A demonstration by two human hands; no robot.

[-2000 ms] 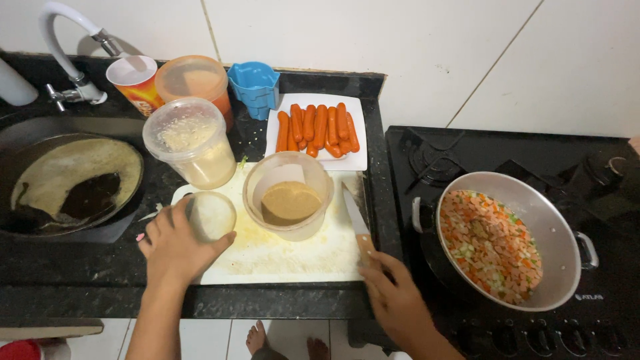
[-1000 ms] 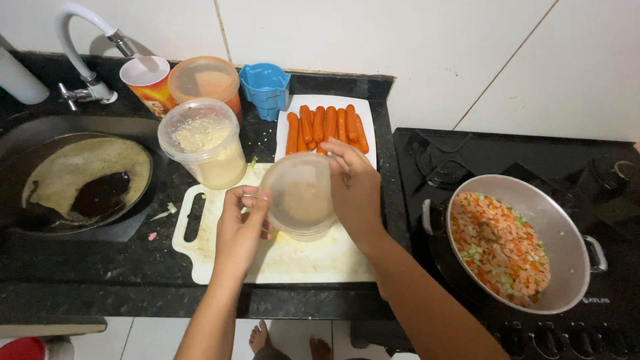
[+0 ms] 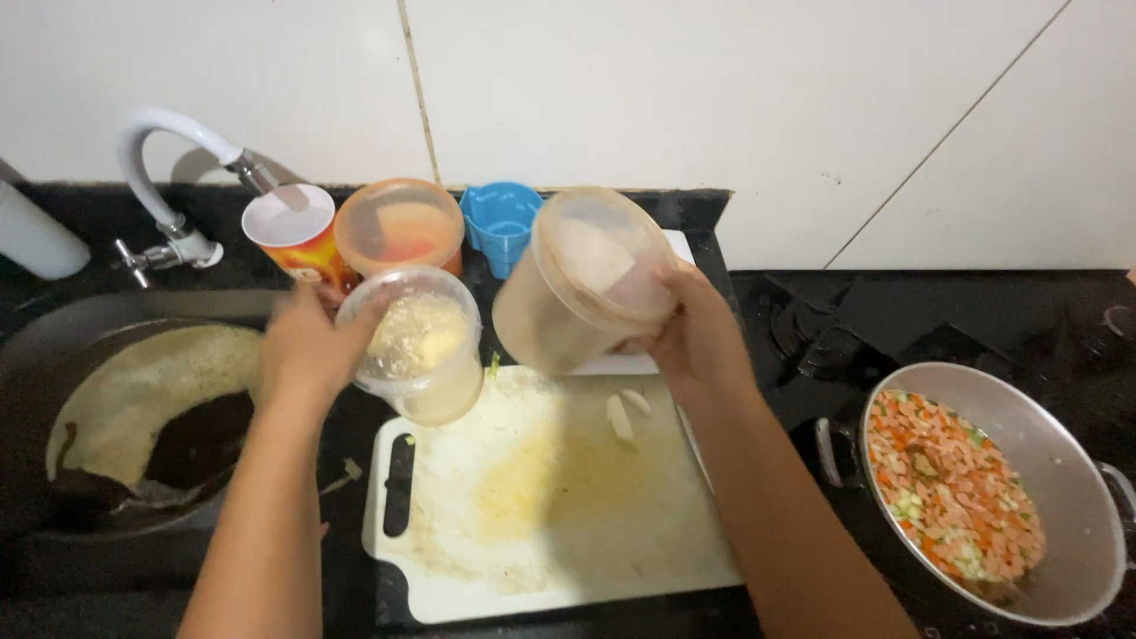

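Observation:
My right hand (image 3: 697, 324) grips a lidded plastic tub (image 3: 568, 284) of tan contents, tilted above the back of the white cutting board (image 3: 497, 497). With thumb and fingers at its left rim, my left hand (image 3: 324, 333) is on an open clear tub (image 3: 426, 382) of pale grated or powdery food; blur leaves the firmness of that hold unclear. Small pale pieces (image 3: 621, 417) lie on the board. Behind the raised tub, a white plate (image 3: 679, 244) is mostly hidden.
A patterned cup (image 3: 288, 222), an orange-lidded tub (image 3: 399, 222) and a blue measuring cup (image 3: 501, 217) stand along the wall. At left is the sink with a pan (image 3: 89, 399) under the faucet (image 3: 169, 169). A pot (image 3: 1078, 515) of diced food sits on the black stove.
The tan tub, open on the board two seconds ago, has its lid on and is lifted in my right hand. My left hand has moved from it to the pale-food tub.

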